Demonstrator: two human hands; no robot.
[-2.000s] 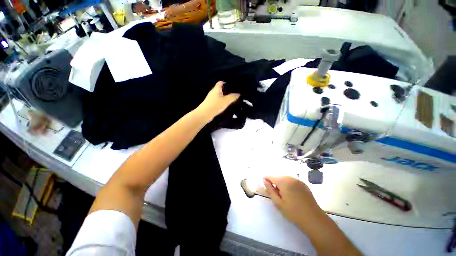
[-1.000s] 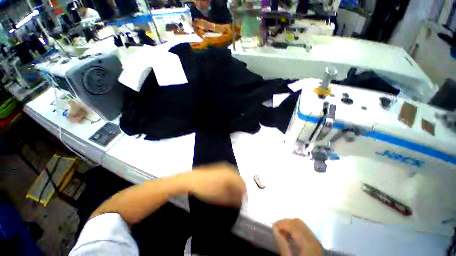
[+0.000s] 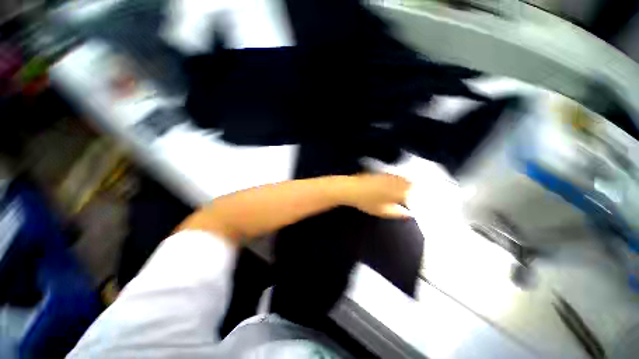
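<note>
The view is strongly blurred. My left hand (image 3: 382,195) reaches across the black fabric strip (image 3: 308,270) that hangs over the table's front edge. Its fingertips are at the upper edge of a small black cut piece (image 3: 394,252) on the table; blur hides whether they grip it. My right hand is not in view. The large heap of black fabric (image 3: 280,91) lies behind my left hand. The white sewing machine (image 3: 560,165) stands at the right, its needle area smeared by blur.
White sheets (image 3: 256,24) lie on the heap. Thread snips (image 3: 578,326) lie on the machine bed at the lower right. The white table edge (image 3: 375,329) runs diagonally below. A blue shape (image 3: 59,280) is at the lower left.
The view has turned, and the machine appears farther right. My left hand has moved right, over the small black piece now showing. My right hand has gone out of view.
</note>
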